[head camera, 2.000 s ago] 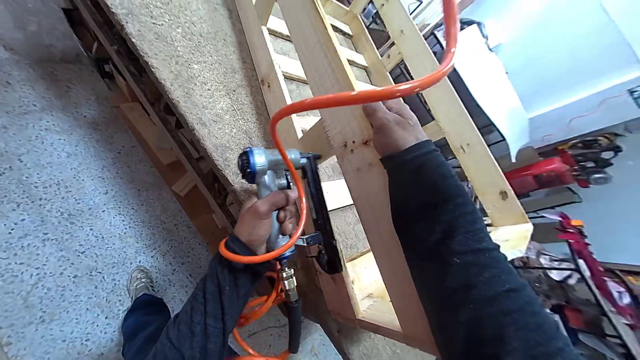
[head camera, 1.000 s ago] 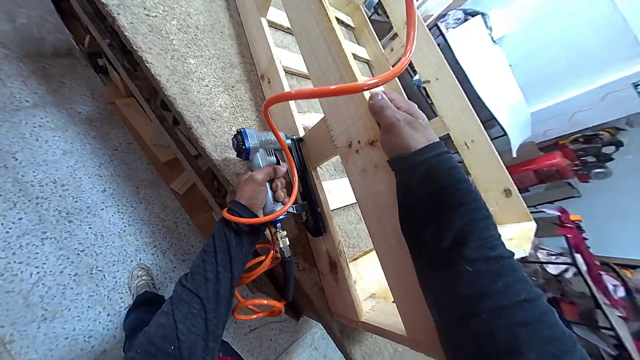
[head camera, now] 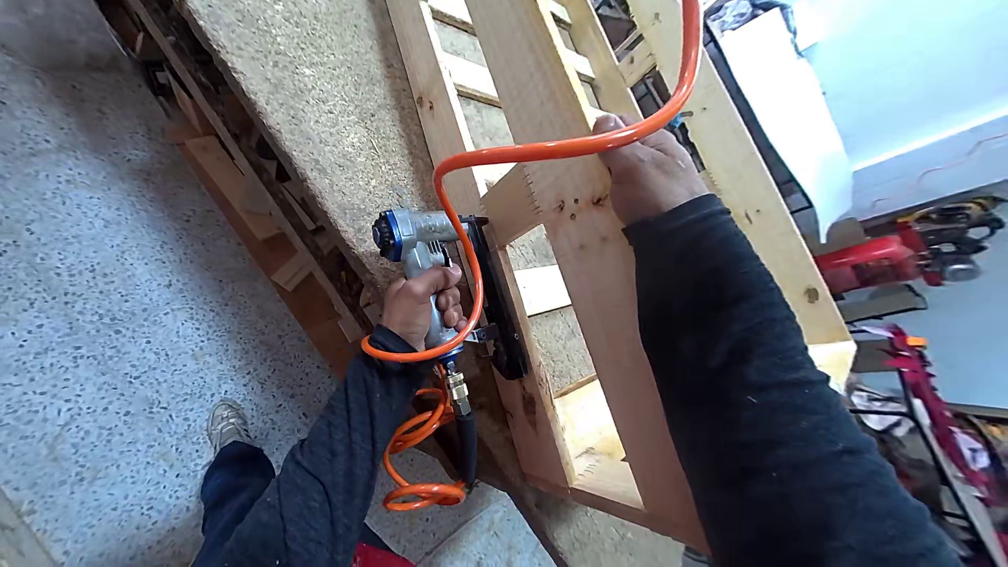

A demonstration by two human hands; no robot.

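My left hand point(head camera: 421, 305) is closed around the grip of a pneumatic nailer or stapler point(head camera: 425, 236), grey with blue parts. Its nose meets the outer side of a wooden frame point(head camera: 445, 126), and its black magazine lies along that side. An orange air hose point(head camera: 543, 150) loops over the frame and around my left wrist; a brass coupling point(head camera: 457, 390) sits below the tool. My right hand point(head camera: 650, 169) grips the edge of the frame's middle board point(head camera: 583, 228), thumb on top; its other fingers are partly hidden by the hose and board.
The frame lies on a particleboard-like bench top point(head camera: 315, 87). Wood offcuts point(head camera: 228, 181) fill a shelf under the bench edge. A speckled floor point(head camera: 118, 315) is at left, with my shoe point(head camera: 228, 425) on it. Red power equipment point(head camera: 874, 264) stands at right.
The nailer in my left hand has moved from above the bench, short of the frame, up against the frame's side. My right hand has shifted slightly along the middle board, away from me.
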